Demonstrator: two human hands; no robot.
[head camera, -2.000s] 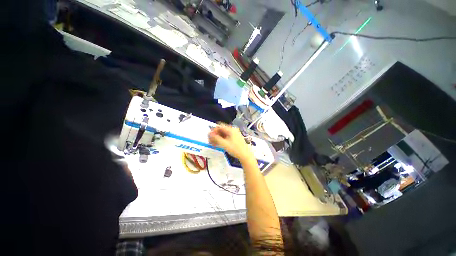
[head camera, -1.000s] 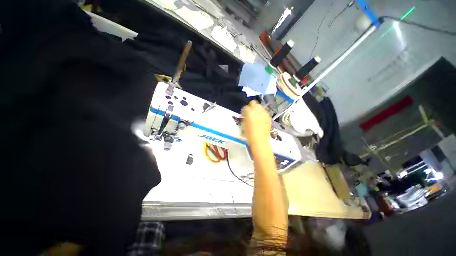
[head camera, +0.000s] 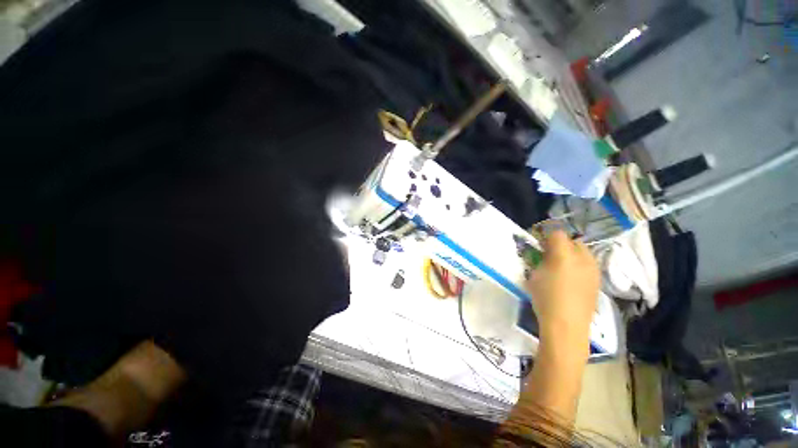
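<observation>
My right hand (head camera: 564, 271) is over the top of the white sewing machine head (head camera: 472, 214), fingers bent down beside a small green part (head camera: 531, 255); what the fingertips touch is hidden. A large mass of black fabric (head camera: 192, 184) covers the left side and reaches the needle area (head camera: 381, 241), hiding part of it. My left forearm shows at the lower left; the hand itself is hidden by the black fabric. Red and yellow scissor handles (head camera: 442, 278) lie under the machine arm.
Black thread cones (head camera: 643, 129) stand behind the machine near pale blue sheets (head camera: 569, 159). A metal rod (head camera: 468, 118) sticks up at the head's left end. A small dark part (head camera: 398, 279) lies on the bed. The ribbed table edge (head camera: 411, 381) runs in front.
The view has turned, so the machine appears further right and more tilted. My right hand stays over the machine top. My left forearm now shows at the lower left.
</observation>
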